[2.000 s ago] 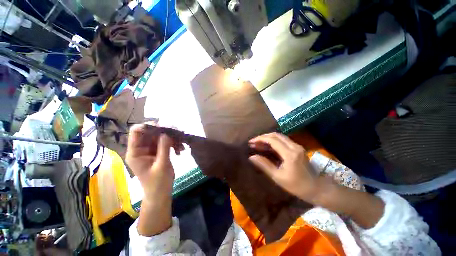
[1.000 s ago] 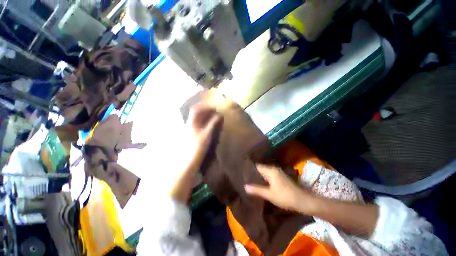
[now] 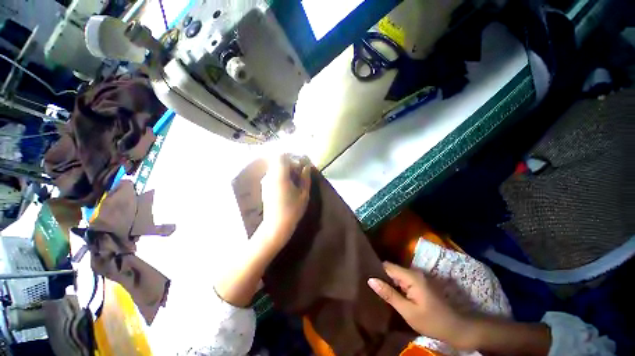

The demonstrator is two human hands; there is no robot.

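Note:
A brown garment panel (image 3: pixel 327 257) runs from under the lit head of the sewing machine (image 3: pixel 209 69) down over the table edge onto my lap. My left hand (image 3: pixel 284 198) lies on the panel close to the needle area, its fingertips pressing the cloth near the glare. The presser foot is washed out by the light. My right hand (image 3: pixel 418 299) is lower down at the panel's right edge, thumb and forefinger on the cloth; whether it pinches the edge is unclear. An orange cloth (image 3: pixel 318 337) shows beneath the panel.
Scissors (image 3: pixel 374 55), black scraps (image 3: pixel 445 66) and a thin blue-dark tool (image 3: pixel 407 108) lie right of the machine head. Small brown pieces (image 3: pixel 129 261) lie left on the table. A brown bundle (image 3: pixel 104 132) is at the far left, and a yellow board (image 3: pixel 122 323) below.
My left hand has lowered from holding a cloth edge up at the left onto the panel by the needle. My right hand has moved down along the panel. The view has shifted closer to the machine.

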